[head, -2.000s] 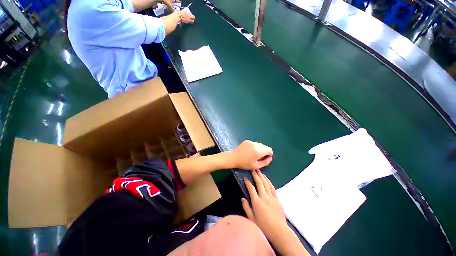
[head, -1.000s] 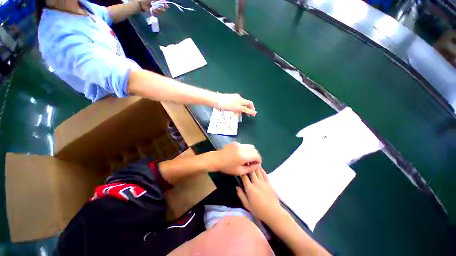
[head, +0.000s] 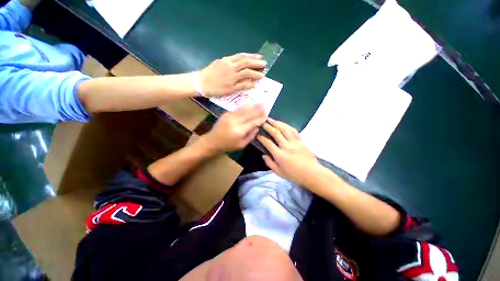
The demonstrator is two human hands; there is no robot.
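Observation:
A small white sheet with reddish marks lies at the near edge of the dark green belt. My left hand is slightly blurred, its fingers over the sheet's near edge; whether they pinch it is hidden. My right hand rests at the belt edge just right of the sheet, fingers apart, holding nothing visible. Another person's hand lies on the sheet's far side. A translucent greenish strip sticks out beyond that hand.
White flat sheets or bags lie on the belt to the right. Another white sheet is at the upper left. An open brown carton stands left of the belt, under my left arm. The other person's blue-sleeved arm crosses from the left.
The view has tilted down and turned. The other person's arm has reached in, and the marked sheet is now close to my hands. My left hand has moved from my right fingers onto the sheet.

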